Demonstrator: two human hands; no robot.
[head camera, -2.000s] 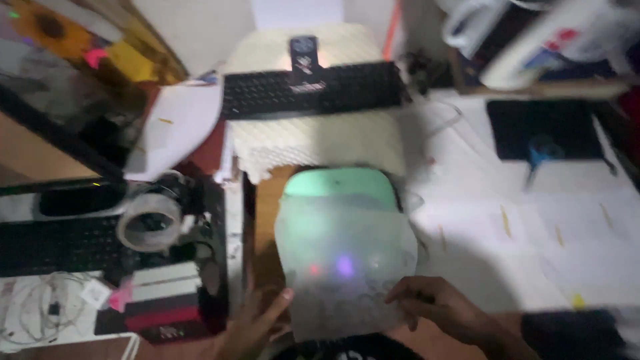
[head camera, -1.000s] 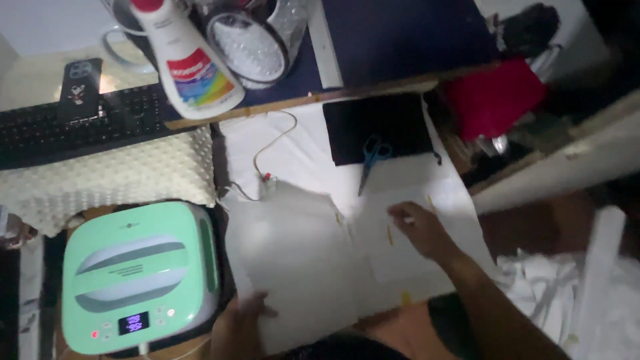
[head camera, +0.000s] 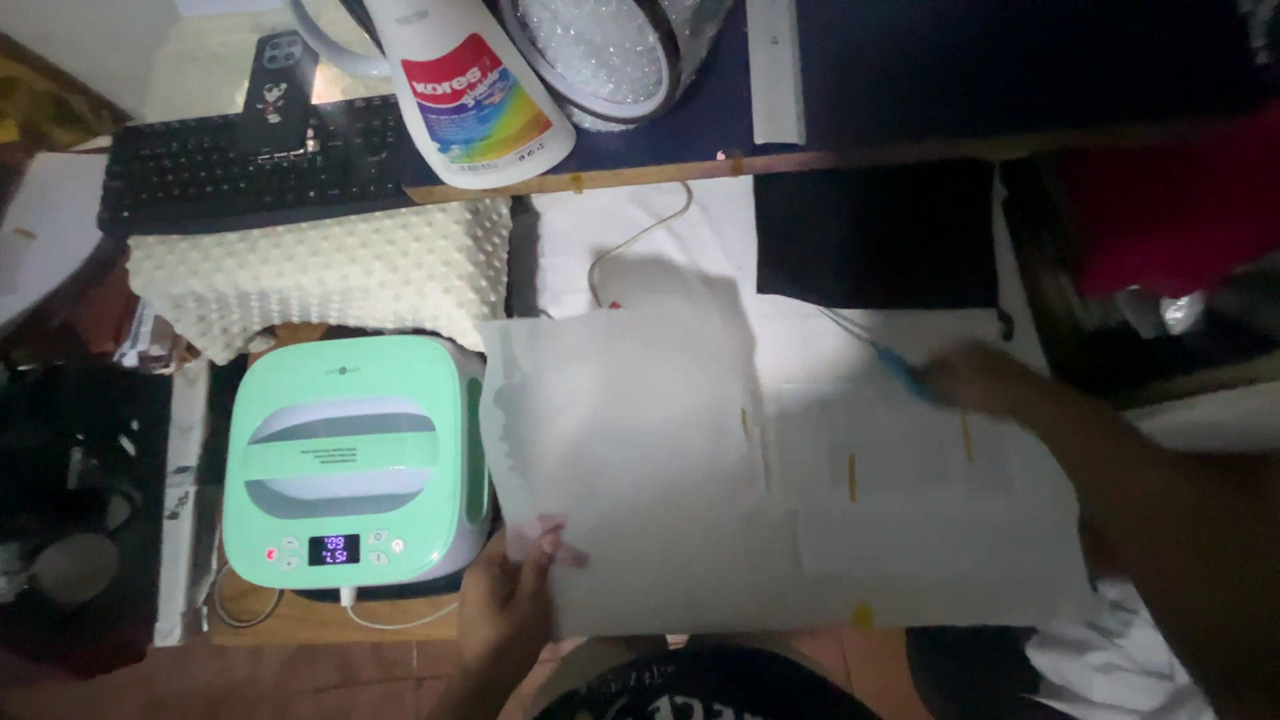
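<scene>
My left hand (head camera: 515, 590) pinches the lower left edge of a translucent white sheet (head camera: 630, 460), whose fingers show through it. At the right, my right hand (head camera: 985, 380) is blurred and closed on the blue handles of scissors (head camera: 895, 365); their blades point up and left, just below a black cloth pouch (head camera: 880, 235). Under the sheet and hand lies white fabric (head camera: 930, 520) with several short yellow tape strips. A mint-green heat press (head camera: 345, 460) with a lit display stands left of the sheet.
A textured cream cushion (head camera: 330, 265) lies behind the press, with a black keyboard (head camera: 180, 175) and a phone (head camera: 280, 85) beyond. A white glue bottle (head camera: 480, 90) and a container of clear beads (head camera: 600, 50) stand on the raised dark shelf (head camera: 930, 80).
My right hand, empty over the fabric one second ago, has taken hold of the scissors. The translucent sheet, over the heat press two seconds ago, now lies to its right.
</scene>
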